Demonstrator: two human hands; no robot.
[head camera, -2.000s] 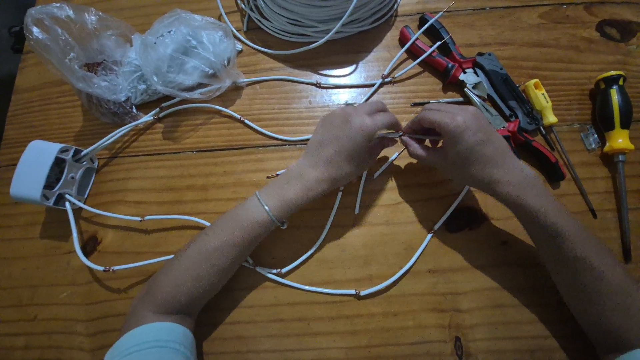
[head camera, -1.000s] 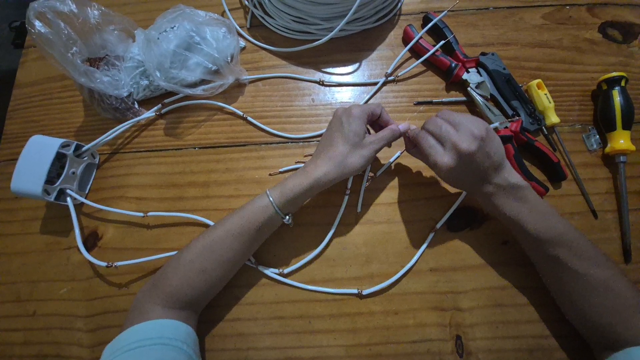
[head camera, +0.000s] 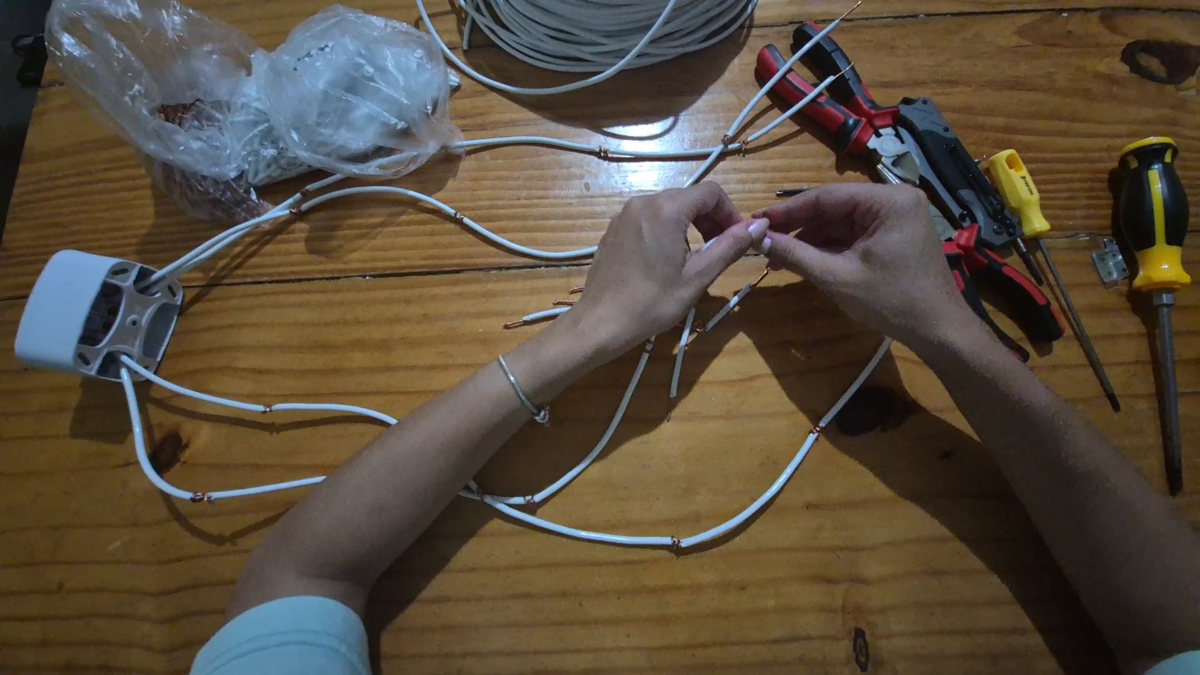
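Note:
My left hand (head camera: 670, 248) and my right hand (head camera: 862, 248) meet fingertip to fingertip over the table, pinching a thin piece that their fingers mostly hide; it looks like the end of a wire. Just below them hang short white insulated wire pieces (head camera: 729, 307) with bare copper ends. Long white wires (head camera: 600, 536), joined at intervals by twisted copper, run from a white plastic housing (head camera: 66, 309) at the left and pass around and under my hands. More short stripped wire ends (head camera: 544, 315) lie beside my left wrist.
A clear plastic bag (head camera: 347, 94) and a coil of pale cable (head camera: 609, 28) lie at the back. Red-and-black pliers (head camera: 834, 112), a second red-handled tool (head camera: 1012, 281), a small yellow screwdriver (head camera: 1017, 192), a small clear piece (head camera: 1109, 262) and a large screwdriver (head camera: 1155, 216) lie right.
My fingers have shifted around the wire joint; my right hand, more curled one second ago, now pinches with thumb and forefinger extended. The tools and housing have stayed in place.

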